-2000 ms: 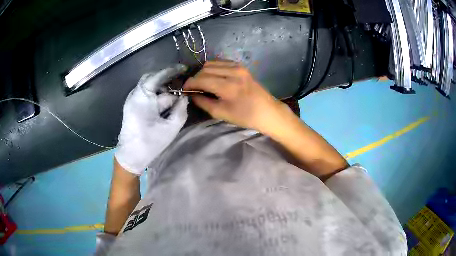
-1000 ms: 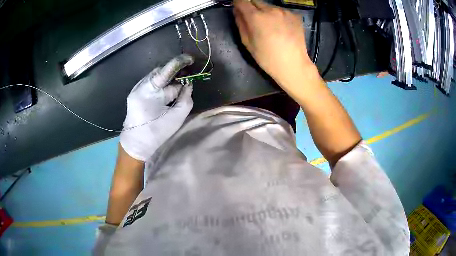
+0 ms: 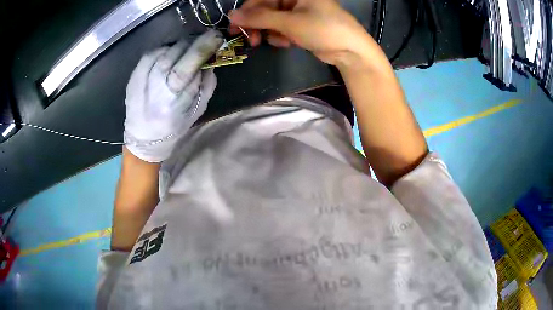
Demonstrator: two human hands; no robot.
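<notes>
My left hand (image 3: 167, 91), in a white glove with grey-stained fingertips, holds a small yellowish circuit board (image 3: 227, 57) by its left end, over the bench's front part. A thin solder wire (image 3: 73, 137) runs from the left across the glove. My right hand (image 3: 291, 23), bare, is just above and right of the board, its fingertips pinching a thin white lead wire (image 3: 243, 31). The silver bar unit (image 3: 103, 45) lies behind, cut off by the top edge. Silvery terminal tabs (image 3: 180, 13) stand beside it, with white wires looping from some.
Black cords (image 3: 418, 36) lie on the dark green bench (image 3: 57, 163) at the right. Silver bars (image 3: 498, 45) hang over the bench's right end. Yellow crates (image 3: 519, 242) stand on the blue floor at lower right. A red object (image 3: 7, 259) shows at lower left.
My right hand went to the upper right, then came back beside the board and now pinches a wire. The board now shows its yellowish side. The view has shifted, so the bench sits higher.
</notes>
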